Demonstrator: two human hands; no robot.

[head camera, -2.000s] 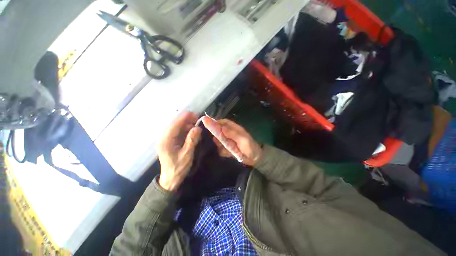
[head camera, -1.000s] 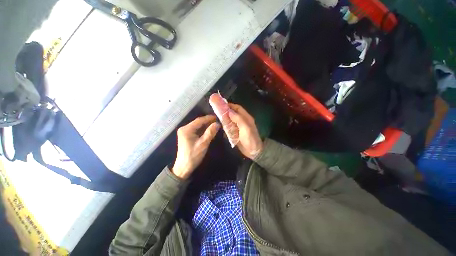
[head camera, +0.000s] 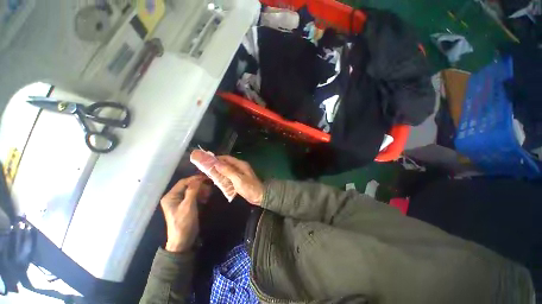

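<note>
A small pale packet with pink-red colouring (head camera: 213, 173), crinkled and roughly finger-long, is held at a slant above my lap. My right hand (head camera: 240, 179) is shut on it, with the upper end sticking out past the fingers. My left hand (head camera: 181, 209) is just left of the packet, thumb and fingertips drawn together. Whether it pinches something thin or touches the packet's edge is too blurred to tell. Black-handled scissors (head camera: 89, 122) lie on the white machine table (head camera: 151, 127). A dark strip (head camera: 65, 264) runs over the table's lower left part.
A red basket (head camera: 279, 124) beside the table holds black cloth (head camera: 386, 71) and white scraps. A blue basket (head camera: 484, 122) stands on the green floor (head camera: 321, 179) farther right, with scraps around. Part of the machine shows at the left edge. Table's edge runs close to my left hand.
The view has turned right, so table and scissors appear farther left and more of the blue basket shows. The packet stays in my right hand; my left hand's fingertips are drawn closer together.
</note>
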